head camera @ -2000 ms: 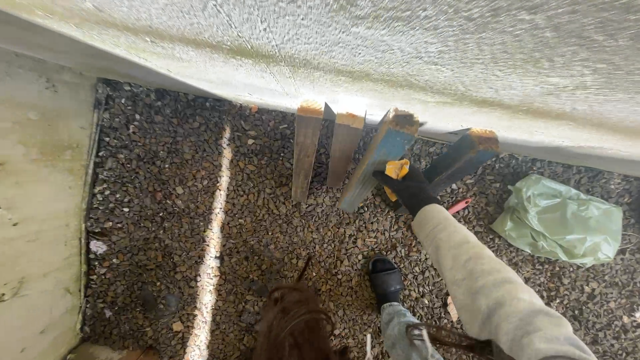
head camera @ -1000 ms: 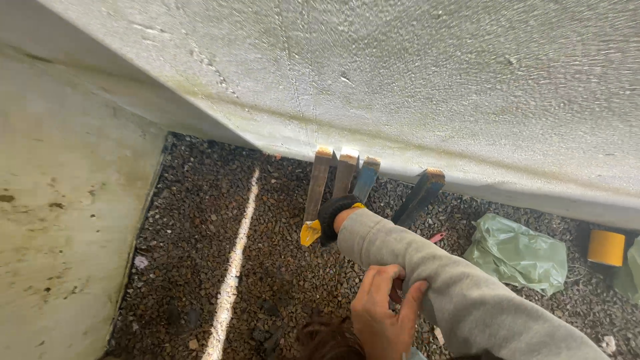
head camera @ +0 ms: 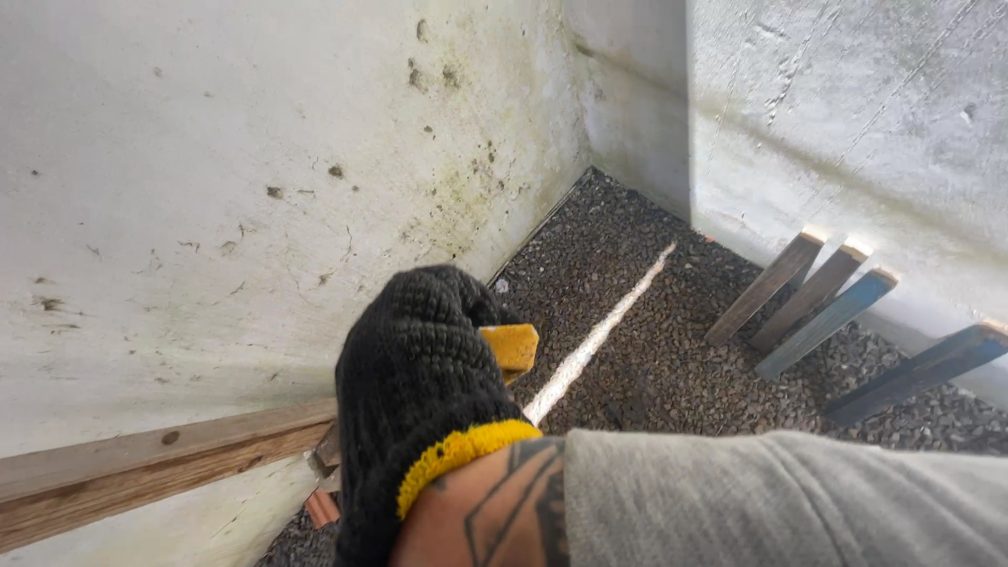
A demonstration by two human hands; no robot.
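Note:
My right hand [head camera: 429, 370], in a black knit glove with a yellow cuff, is closed around a small yellow block-like piece [head camera: 513, 349]. The piece sticks out on the right of the glove; its exact kind cannot be told. A weathered wooden beam [head camera: 197, 441] runs in from the left edge, its end by the glove. Whether the hand touches the beam cannot be told. My left hand is out of view. On the right, several wooden boards [head camera: 768, 287] lean against the wall, some with blue paint, including a darker blue one [head camera: 913, 374] set apart.
A stained white wall [head camera: 236, 197] stands at the left, and a rough, pale wall [head camera: 850, 118] at the right. Dark gravel [head camera: 669, 362] covers the ground between them, crossed by a bright strip of light [head camera: 602, 331]. A reddish piece [head camera: 321, 508] lies below the beam's end.
My right hand has moved left, away from the leaning boards, with the yellow piece in it. My left hand, at the right sleeve a second ago, is out of view. The view has turned left.

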